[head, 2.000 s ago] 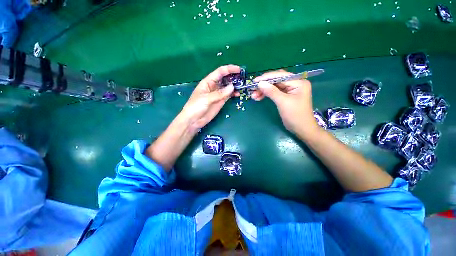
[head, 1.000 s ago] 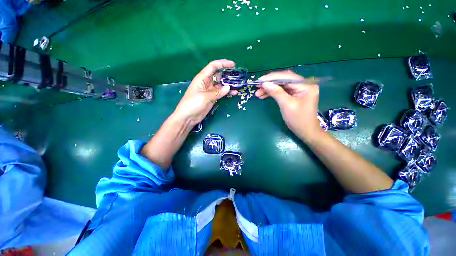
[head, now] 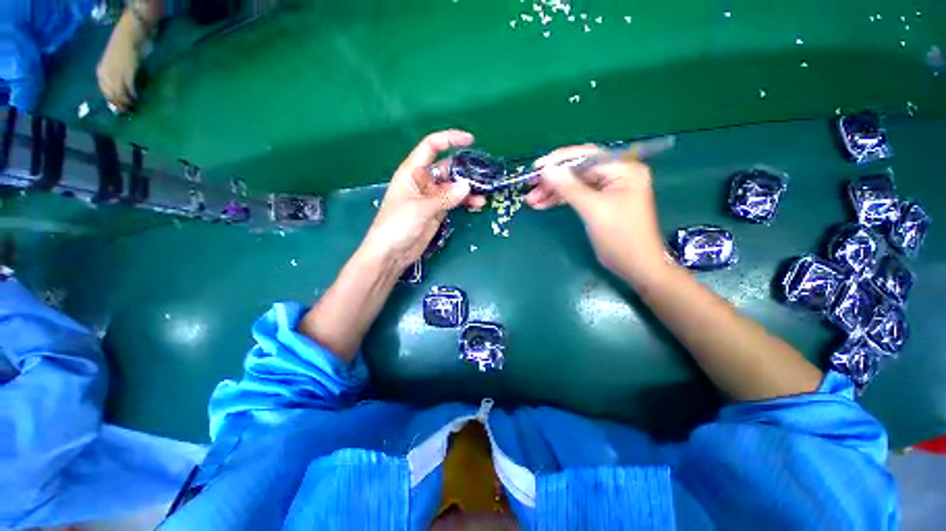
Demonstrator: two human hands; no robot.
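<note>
My left hand (head: 413, 205) holds a small dark square unit (head: 475, 168) between thumb and fingers, above the green mat. My right hand (head: 596, 197) grips a slim silver pointed tool (head: 612, 156), slightly blurred. Its tip meets the right side of the unit; the exact contact is too small to tell. Tiny pale pieces (head: 505, 211) lie scattered on the mat below the unit. Two dark square units (head: 446, 306) lie nearer me, and another is partly hidden beside my left wrist.
Several dark units (head: 856, 252) are piled at the right, with single ones (head: 756, 195) nearer my right forearm. A dark-banded metal bar (head: 104, 164) is at left. The brighter green strip (head: 415, 73) carries pale crumbs. Another person's hand (head: 119, 67) is at upper left.
The unit in my left hand has shifted slightly left and tilted. The pale crumbs on the far strip have moved right. Another person's hand has appeared at upper left.
</note>
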